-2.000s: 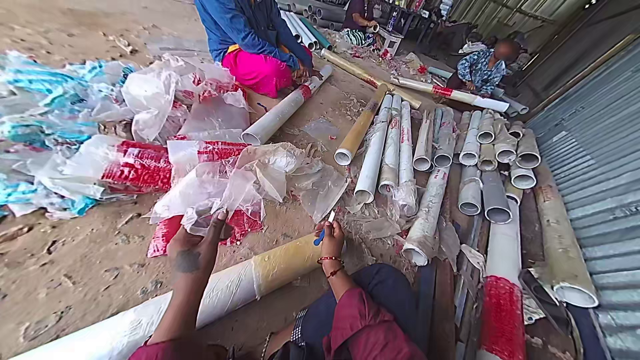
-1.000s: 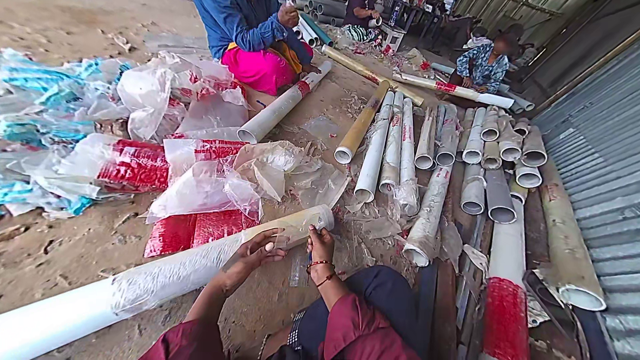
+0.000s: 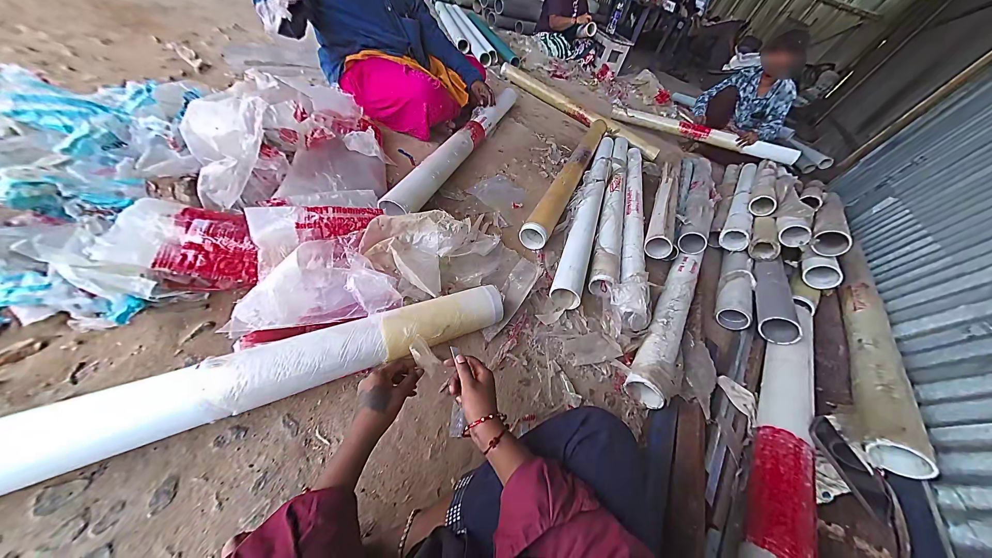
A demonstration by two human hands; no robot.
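Note:
A long white plastic pipe (image 3: 287, 376) lies slantwise in front of me, with a yellowish band (image 3: 442, 322) near its right end. Just below that band, my left hand (image 3: 387, 391) pinches a scrap of clear plastic film (image 3: 424, 356). Beside it, my right hand (image 3: 473, 387) is closed on a small thin blade (image 3: 455, 353), its tip pointing up; its handle is hidden by the fingers. More clear film hangs under the right hand. Crumpled plastic wrapping (image 3: 318, 287) with red print rests behind the pipe.
A heap of plastic sheeting (image 3: 93, 155) spreads at left. Several pipes (image 3: 581, 232) lie on the ground at right, beside a corrugated metal wall (image 3: 930, 271). A person in blue (image 3: 380, 46) sits ahead by another pipe (image 3: 442, 167); other people sit farther back.
Both hands have come down off the pipe's right end to its near side. The scrap of film now stands out between them. The person in blue has lowered a hand to their pipe.

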